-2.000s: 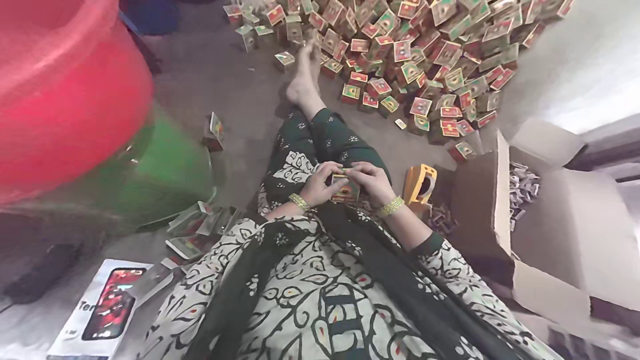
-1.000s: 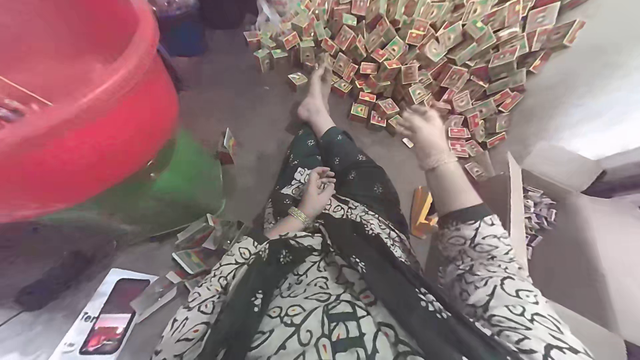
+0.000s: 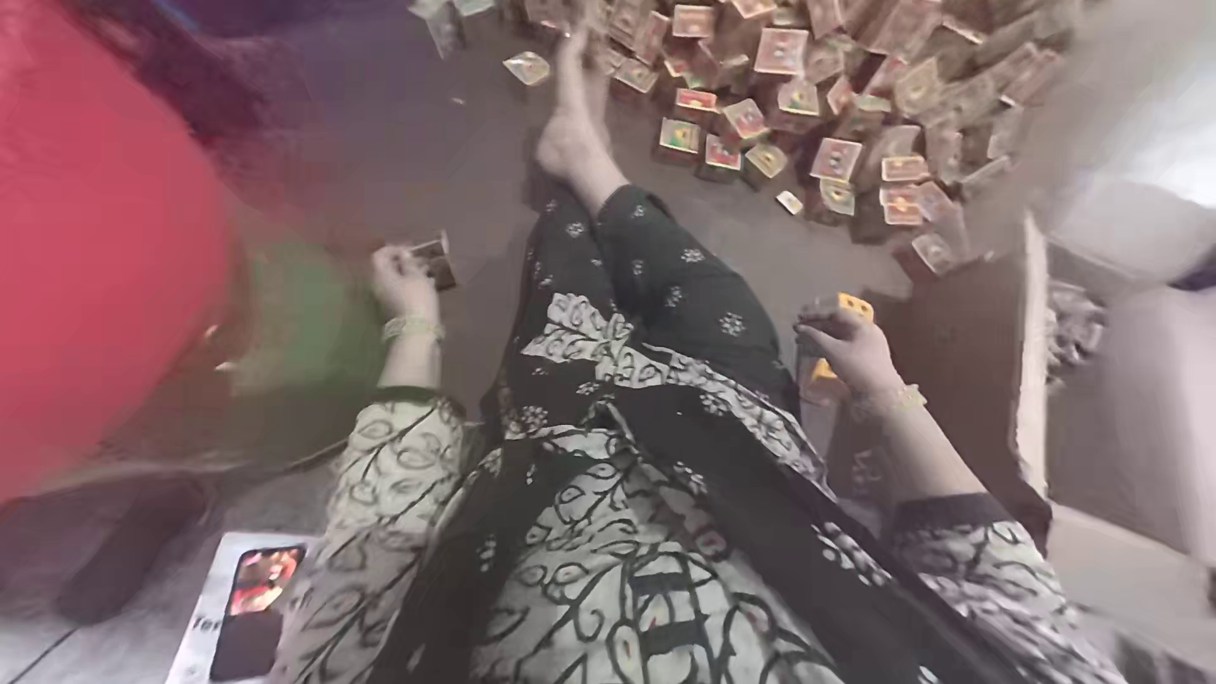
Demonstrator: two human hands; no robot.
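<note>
My left hand (image 3: 401,277) is stretched out to the left, its fingers at a small dark box (image 3: 435,260) near the green tub; blur hides whether they grip it. My right hand (image 3: 847,344) is over a yellow object (image 3: 857,305) on the right, beside the cardboard box; its fingers are bent, and I cannot tell what they hold. A large heap of small printed boxes (image 3: 782,51) in red, green and yellow lies on the floor beyond my legs.
A red plastic tub (image 3: 104,247) and a green tub (image 3: 309,309) stand at the left. An open cardboard box (image 3: 1034,380) with small dark pieces (image 3: 1075,328) inside is at the right. A printed phone box (image 3: 204,608) lies at lower left.
My right hand has moved from the heap back to the yellow object. My left hand has gone from my lap out to the small box at the left. The view has shifted closer.
</note>
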